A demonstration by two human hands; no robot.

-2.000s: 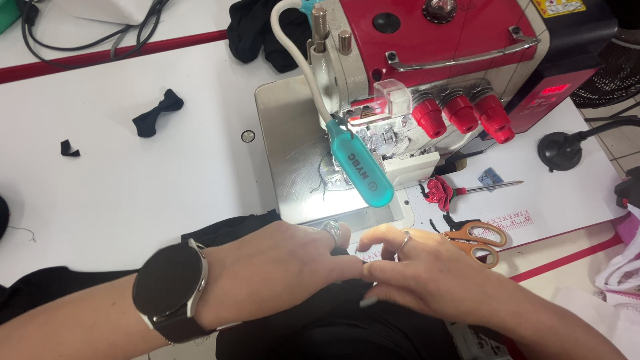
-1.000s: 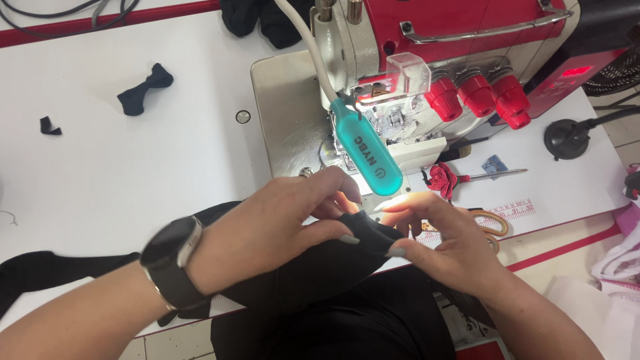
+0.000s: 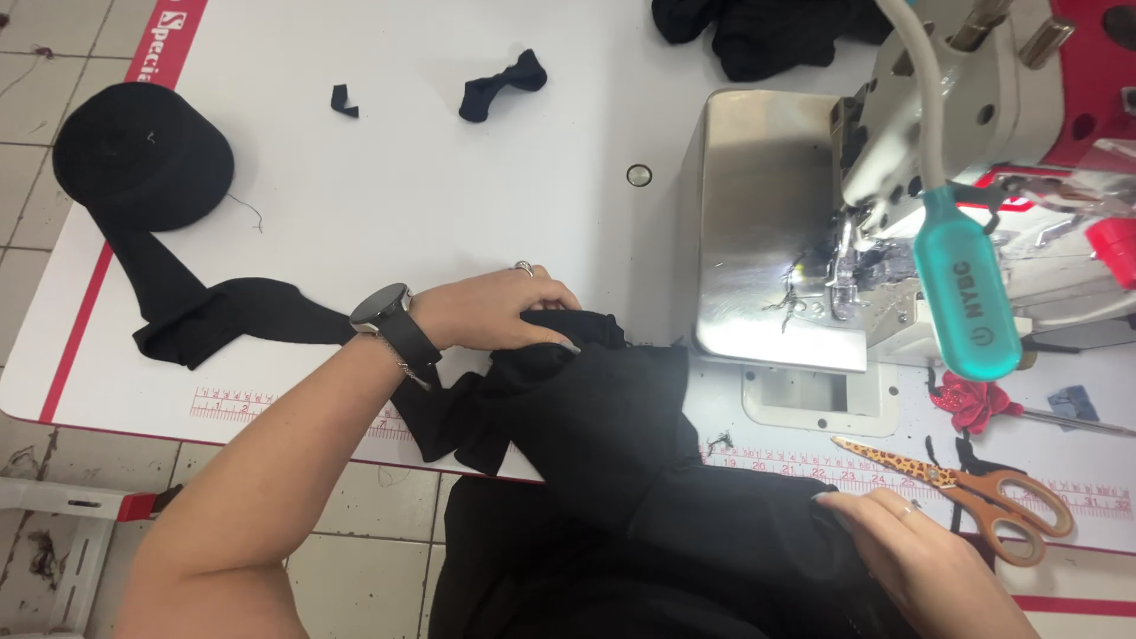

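Black fabric point(image 3: 603, 417) lies gathered over the front edge of the sewing table. My left hand point(image 3: 497, 306), with a watch at the wrist, grips a folded part of it between thumb and fingers, left of the machine's metal plate. My right hand point(image 3: 896, 532) pinches the cloth's edge near the orange-handled scissors point(image 3: 985, 506). The serger sewing machine point(image 3: 958, 115) stands at the right, its metal bed plate point(image 3: 763, 240) beyond the fabric. A teal lamp point(image 3: 967, 293) hangs by the needle area. A black strip point(image 3: 275, 311) runs from a fabric roll point(image 3: 142, 155) toward my left hand.
Small black scraps point(image 3: 503, 84) lie on the white table point(image 3: 568, 195), with more black cloth point(image 3: 772, 31) at its back. A screwdriver with a red fabric rose point(image 3: 967, 401) lies beyond the scissors. Printed rulers point(image 3: 799, 466) run along the front edge above a tiled floor point(image 3: 355, 577).
My hands were close together by the machine and are now wide apart, each on the black fabric. The view has swung left, bringing the roll into sight.
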